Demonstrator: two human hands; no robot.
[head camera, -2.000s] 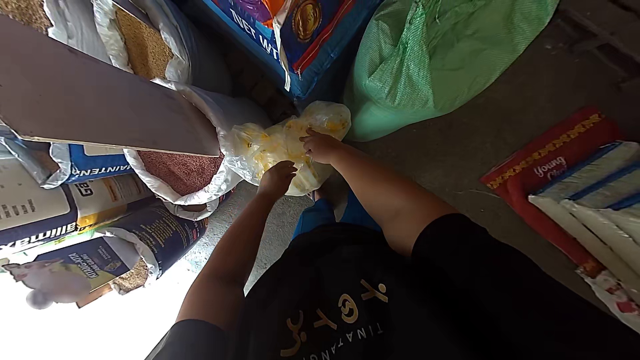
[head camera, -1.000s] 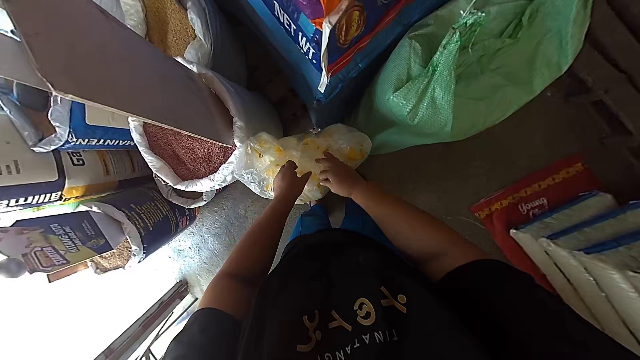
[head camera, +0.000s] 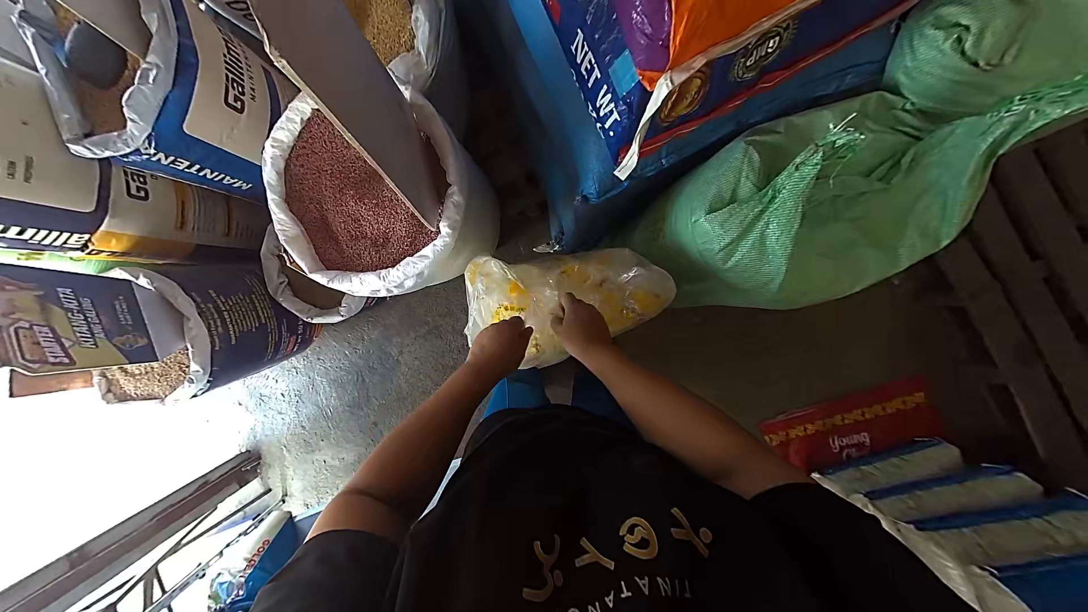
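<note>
A clear plastic bag (head camera: 625, 285) with white and yellow contents lies crosswise in front of my body, above my knees. My left hand (head camera: 501, 344) grips the film near the bag's left part, fingers curled. Close beside it, my right hand (head camera: 581, 326) pinches the film around the bag's middle, thumb and fingers together. A small gap separates the two hands. What exactly is inside the bag cannot be made out.
An open white sack of reddish grain (head camera: 353, 200) stands left of the bag, a grey board (head camera: 348, 93) across it. Green woven sacks (head camera: 765, 229) lie to the right, below a blue printed sack (head camera: 586, 102). A red package (head camera: 858, 425) and stacked packs are lower right.
My hands, apart on the bag two seconds ago, are closer together, with fingers curled on the film. The view has shifted somewhat.
</note>
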